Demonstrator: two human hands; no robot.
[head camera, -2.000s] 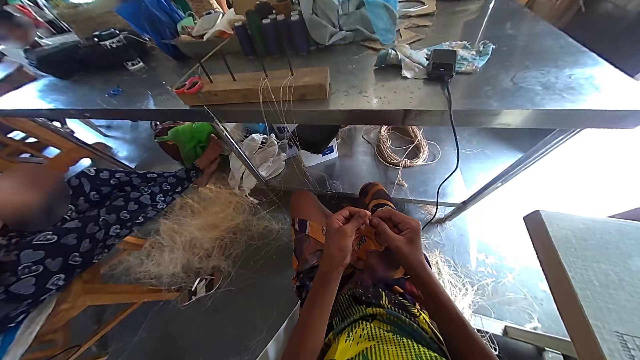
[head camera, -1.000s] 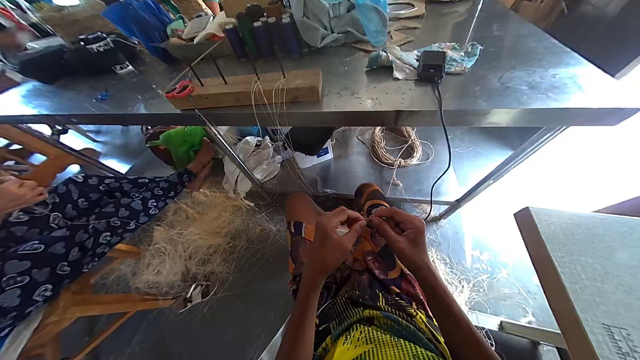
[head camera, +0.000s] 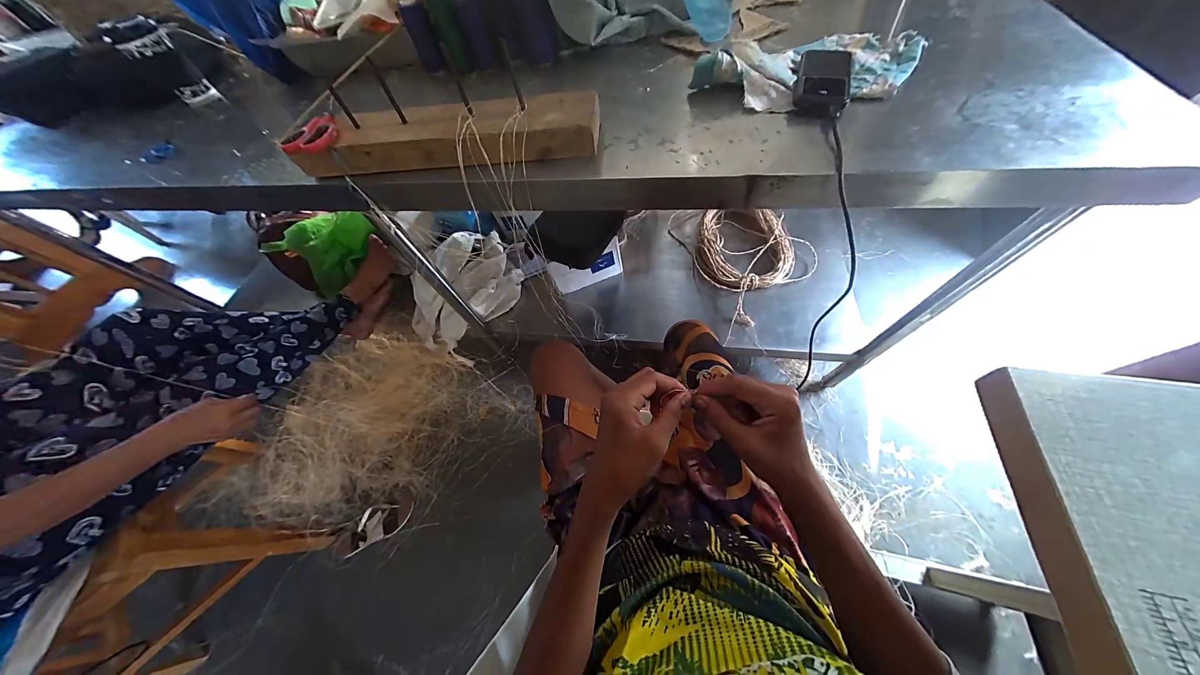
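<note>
Over my lap, my left hand (head camera: 642, 427) and my right hand (head camera: 755, 422) meet fingertip to fingertip. Both pinch a small piece between them, with a thin reddish strand at the left fingers; its exact kind is too small to tell. Pale fibre strands (head camera: 506, 155) hang from metal pins on a wooden block (head camera: 562, 127) at the table's front edge, ahead of my hands. Red-handled scissors (head camera: 311, 136) lie at the block's left end. Beyond my hands, a coil of natural-coloured cord (head camera: 745, 272) rests on the lower shelf.
A metal table (head camera: 694, 187) spans the front, bearing a black adapter (head camera: 823, 82) with a hanging cable and cloth scraps (head camera: 881, 66). At left a co-worker's hand (head camera: 220, 417) is beside a heap of loose fibre (head camera: 356, 441) and a wooden chair (head camera: 178, 548). A grey board (head camera: 1106, 487) stands at right.
Both my hands have stayed over my lap, and their fingertips are now closer together than one second ago. At left, the co-worker's hand has come into view by the fibre heap.
</note>
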